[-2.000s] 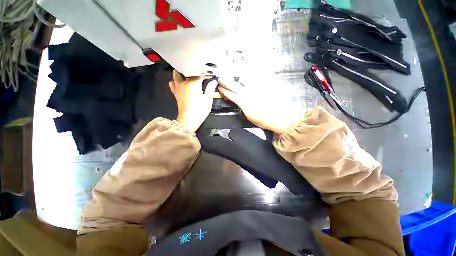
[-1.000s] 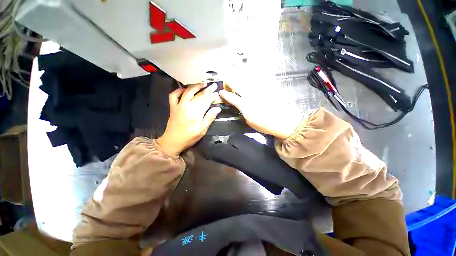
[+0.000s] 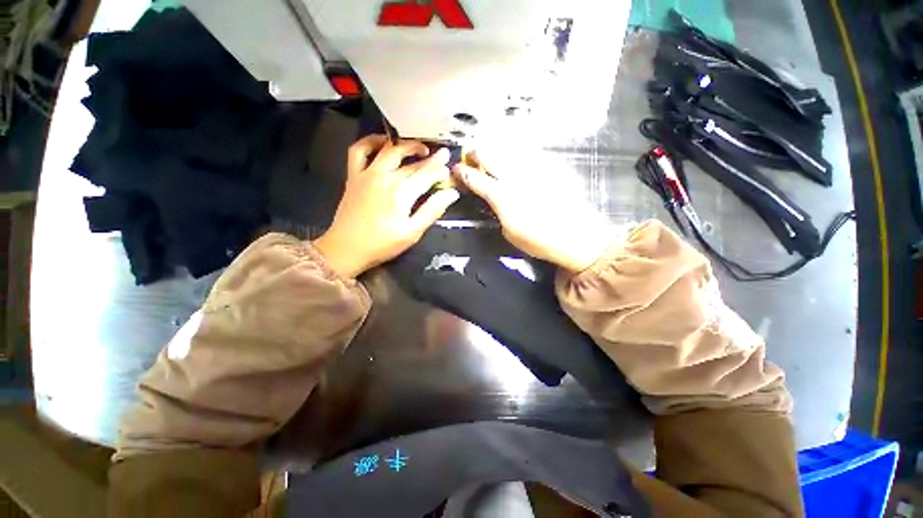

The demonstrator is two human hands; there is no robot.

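The white sewing machine head (image 3: pixel 486 71) with a red logo stands over the work. My left hand (image 3: pixel 385 207) lies with bent fingers at its lower edge, the fingertips on a small dark piece (image 3: pixel 454 155). My right hand (image 3: pixel 526 212) touches the same spot from the right, thumb and fingers close together. A bit of the yellow plate (image 3: pixel 445 184) shows between my hands. Black fabric pieces (image 3: pixel 496 304) lie loose in front of the machine, running toward my right sleeve. The needle area is hidden by my fingers and the head.
A heap of black cut pieces (image 3: pixel 182 152) lies at left. Zips with silver lines (image 3: pixel 749 132) lie at upper right. Red-handled snips (image 3: pixel 672 180) lie beside them with a dark cord (image 3: pixel 749 273). A blue bin (image 3: pixel 850 470) stands at lower right.
My left hand has shifted from pointing up at the head to lying flatter, fingers spread over the piece. The view has shifted, so the machine head appears farther right and higher.
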